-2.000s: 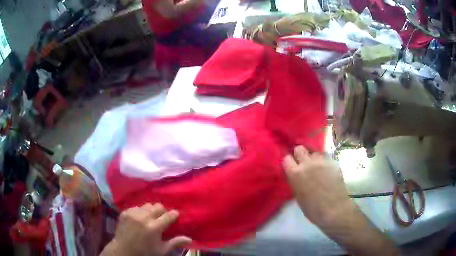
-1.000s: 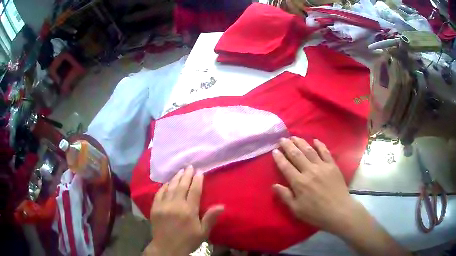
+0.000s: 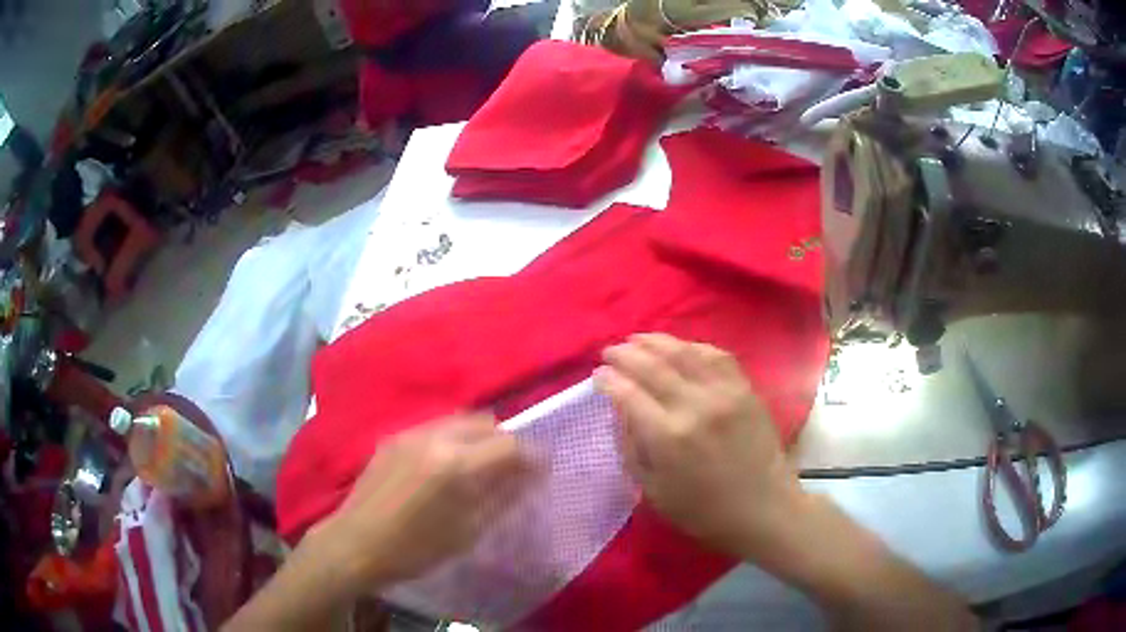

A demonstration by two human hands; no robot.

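Note:
A red garment panel (image 3: 741, 222) lies spread on the white table left of the sewing machine. A pale pink dotted lining piece (image 3: 574, 475) lies over its near part, its upper edge along a dark fold line in the red cloth. My right hand (image 3: 698, 432) pinches the lining's upper right edge, fingertips bent. My left hand (image 3: 438, 494) is blurred and closed at the lining's upper left edge; its fingertips are not clear. The lining hangs down between and below both hands.
Folded red pieces (image 3: 543, 130) sit at the back of the table. The sewing machine head (image 3: 895, 235) is at right, with orange-handled scissors (image 3: 1022, 475) on the table near its bed. A bottle (image 3: 179, 451) stands at left. Part of a person in red is at the top.
The lining has been turned over from the far side toward me, uncovering the red cloth behind it. Both hands have gone from lying flat to gripping its edge.

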